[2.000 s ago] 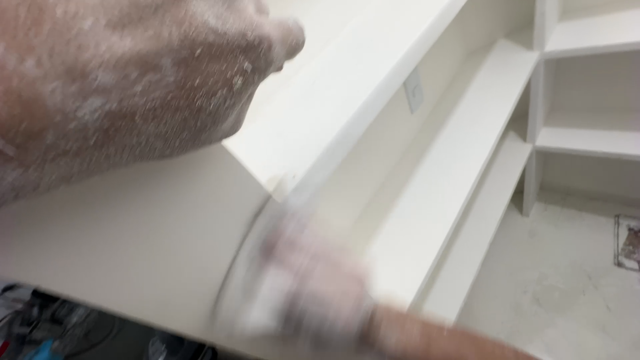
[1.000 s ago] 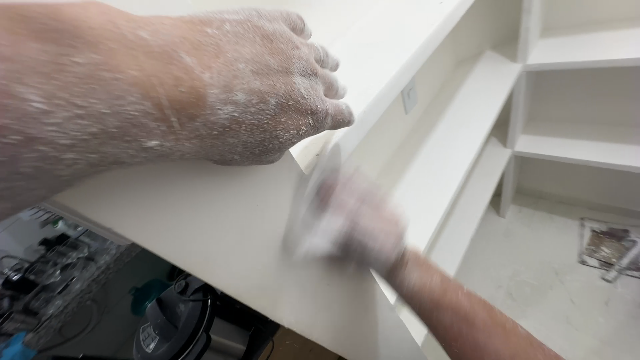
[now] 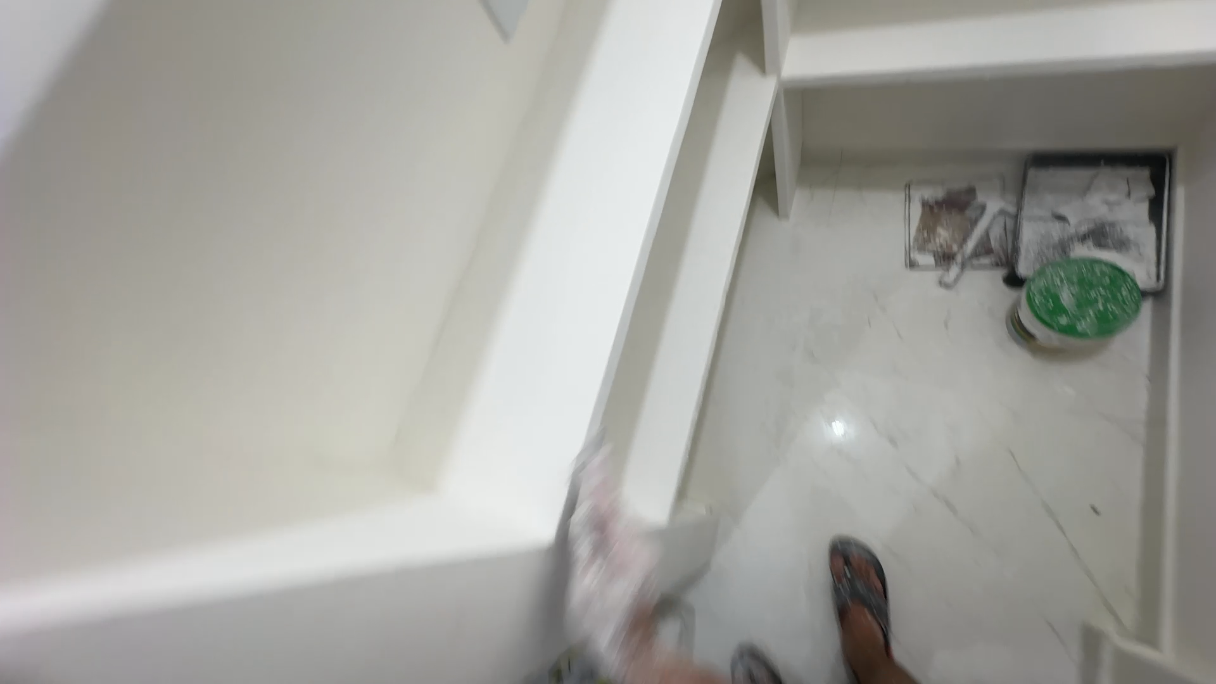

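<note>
My right hand [image 3: 613,560], coated in white dust and blurred, is at the front edge of a white shelf unit, where a shelf board [image 3: 541,285] meets the upright end panel [image 3: 285,608]. A thin grey edge of something flat shows between the palm and the panel; what it is cannot be made out. The fingers point up along the board's edge. A lower shelf [image 3: 703,313] runs just beyond the hand. My left hand is out of the frame.
On the marbled floor [image 3: 855,380] stand a tub with a green lid [image 3: 1083,299] and a black-rimmed tray [image 3: 1092,218] with white residue. Beside them is a floor grate [image 3: 940,223] with a white-smeared tool across it. Sandalled feet [image 3: 860,589] are below.
My left hand, over the unit's top before, is out of view. My right hand is now lower along the panel's edge. The view has swung down toward the floor, showing the tub and tray.
</note>
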